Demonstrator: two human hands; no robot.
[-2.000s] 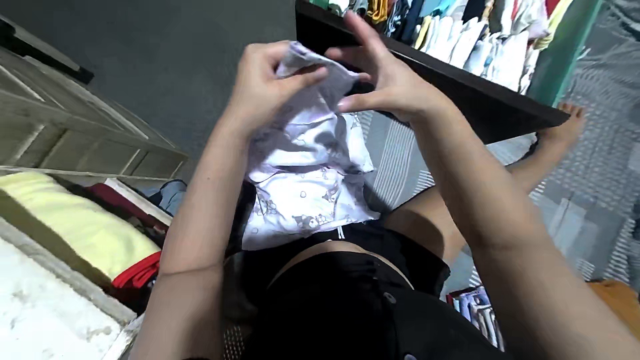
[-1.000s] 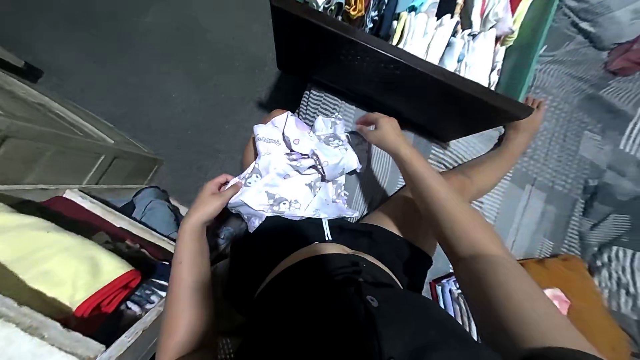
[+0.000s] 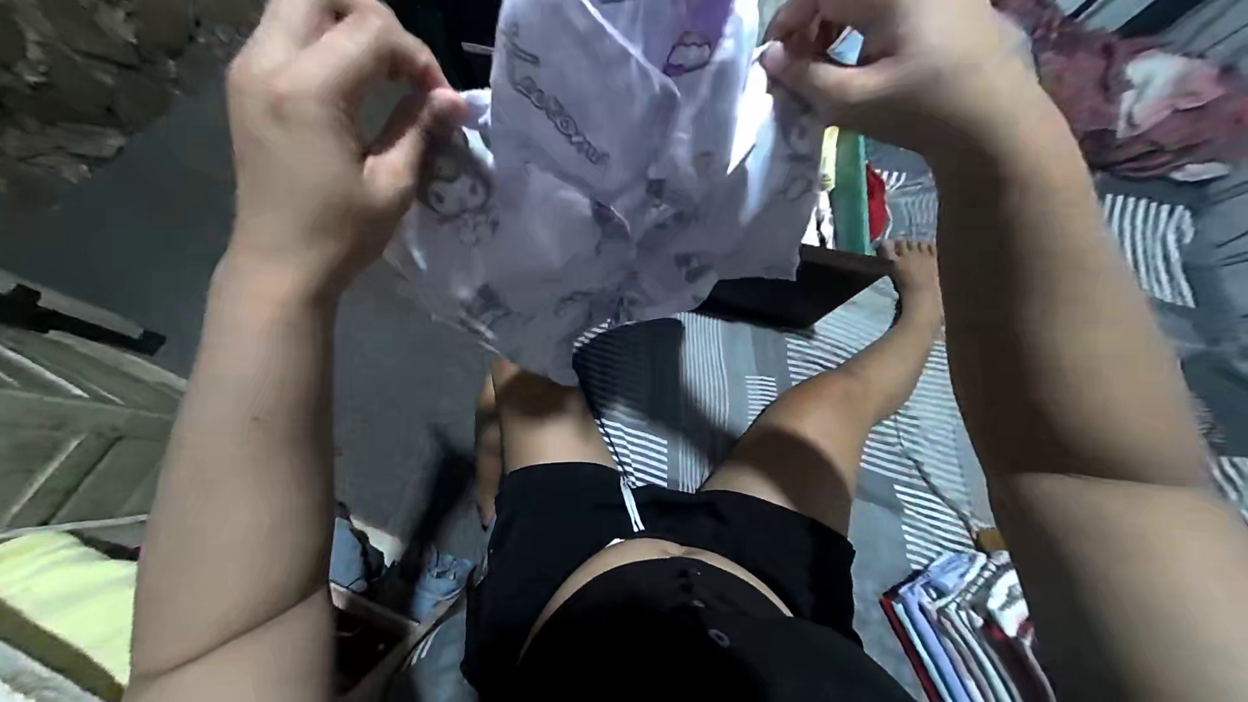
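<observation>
A thin white and lilac printed garment (image 3: 604,185) hangs spread between my hands above my lap, its lower edge loose over my thighs. My left hand (image 3: 341,127) pinches its upper left side between thumb and fingers. At the upper right, my right hand (image 3: 868,68) pinches the opposite side, partly cut off by the top of the view. The cloth bears cartoon figures and lettering. Its top edge lies outside the frame.
A dark drawer panel (image 3: 819,283) with a green side (image 3: 851,195) stands beyond my legs. Folded clothes (image 3: 960,624) lie on the striped bedding (image 3: 721,380) at lower right. A yellow folded cloth (image 3: 68,595) lies at lower left, below a wooden door (image 3: 78,429).
The garment lay on my lap one second ago; both hands have raised it, and it now hangs between them. The view has shifted.
</observation>
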